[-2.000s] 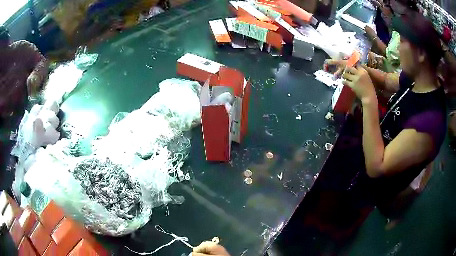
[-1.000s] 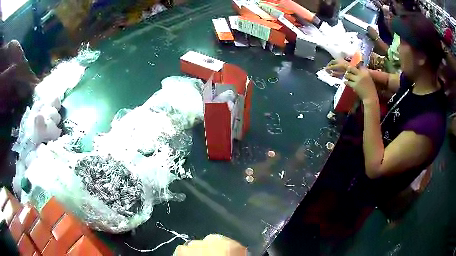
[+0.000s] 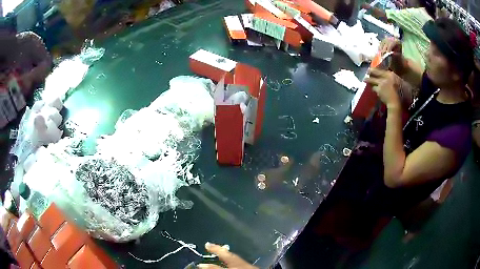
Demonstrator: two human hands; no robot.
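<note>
My right hand [image 3: 229, 258] is at the bottom edge, mostly cut off, with its fingers pointing left. Whether it holds anything cannot be told. A thin white cord [image 3: 168, 257] lies on the table just left of its fingertips. My left hand is out of the picture. Open orange retail boxes [image 3: 230, 135] stand upright at the table's centre, flaps raised, with whitish contents inside. A closed orange-and-white box [image 3: 212, 65] lies behind them. An open clear bag [image 3: 113, 192] with a silver-grey and dark heap lies at the left.
A block of closed orange boxes [image 3: 58, 241] fills the lower left. Crumpled poly bags [image 3: 158, 118] spread across the left. Several orange boxes [image 3: 276, 29] and white sheets lie at the far side. A person [image 3: 426, 126] at the right handles an orange box. Pale discs [image 3: 261, 182] and thin loops dot the table.
My right hand has stayed at the bottom edge; its shape now shows extended fingers. The person at the right has raised an orange box, and another person in light green shows more behind.
</note>
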